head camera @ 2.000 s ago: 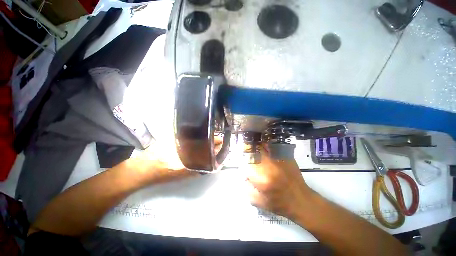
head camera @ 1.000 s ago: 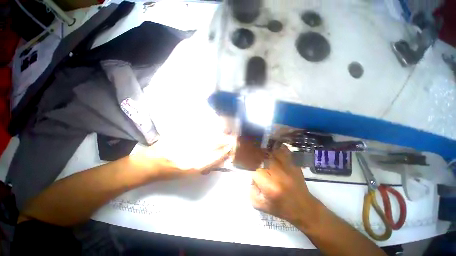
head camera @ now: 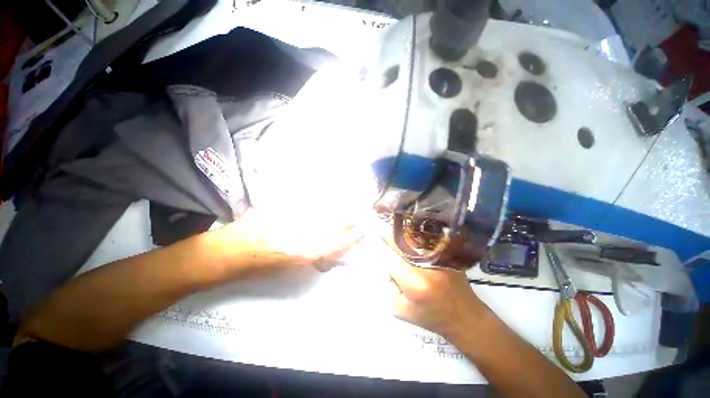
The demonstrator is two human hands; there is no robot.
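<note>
A dark grey garment (head camera: 117, 148) lies bunched left of the sewing machine head (head camera: 498, 109), with a small white and red label (head camera: 212, 167) on it. My left hand (head camera: 288, 241) lies flat toward the needle area, its fingers partly lost in glare. My right hand (head camera: 428, 295) is below the shiny dark curved guard (head camera: 467, 218), its fingertips partly hidden by glare and the guard. The needle and any cloth under it cannot be made out.
Scissors (head camera: 574, 326) with yellow and red handles lie right of my right hand. A small dark device (head camera: 510, 258) lies under the machine arm, with thin metal tools (head camera: 627, 255) beside it. Ruler marks run along the table's front edge (head camera: 296, 361). A black piece (head camera: 181, 221) lies by my left wrist.
The camera view has shifted, so the machine head sits further right. The curved guard appears turned differently. The device's face looks darker. Both hands stay near the needle area.
</note>
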